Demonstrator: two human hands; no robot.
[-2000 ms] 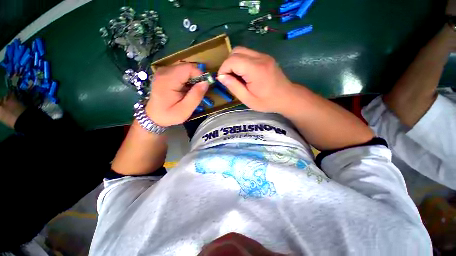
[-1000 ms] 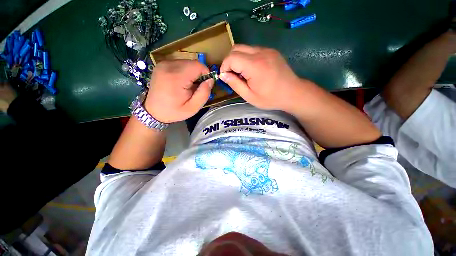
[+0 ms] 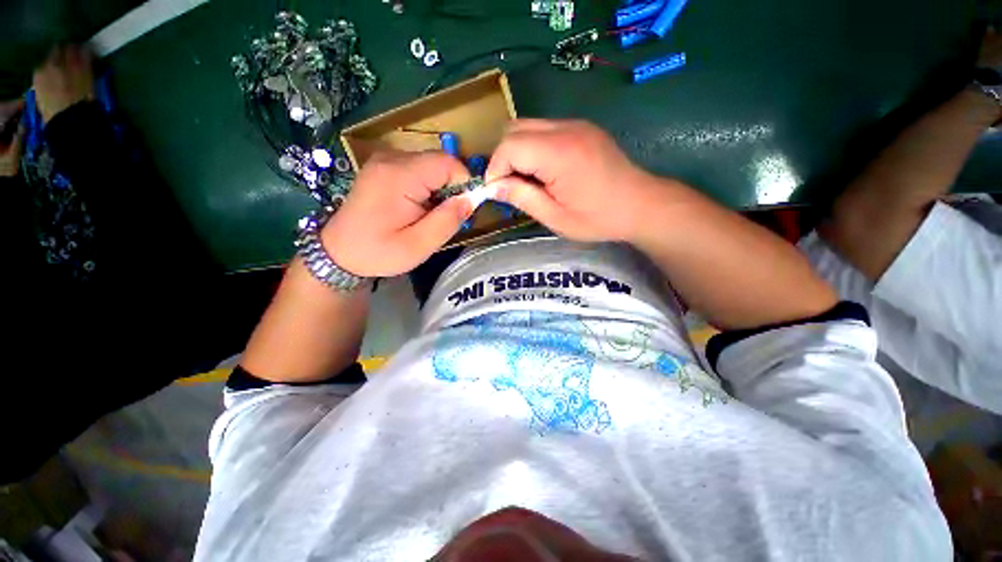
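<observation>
My left hand (image 3: 401, 211) wears a metal watch and pinches a small green circuit board (image 3: 453, 191), mostly hidden by the fingers. My right hand (image 3: 566, 181) meets it at the board's end, thumb and forefinger pinched on something small and pale, perhaps a connector; its shape cannot be told. Both hands are over a shallow cardboard box (image 3: 494, 99). Blue battery cells (image 3: 449, 144) lie in the box, partly hidden under the hands, with a thin wire beside them.
A tangled heap of circuit boards (image 3: 313, 71) with round end parts (image 3: 320, 158) lies left of the box. Blue cells with a board (image 3: 659, 67) lie beyond it, right. Two white rings (image 3: 424, 52) lie behind the box. Other people's arms show at both sides.
My hands stay together over the box, fingertips slightly shifted at the board's end. At far left, the other person's hands and dark sleeve have moved forward over the pile of blue cells.
</observation>
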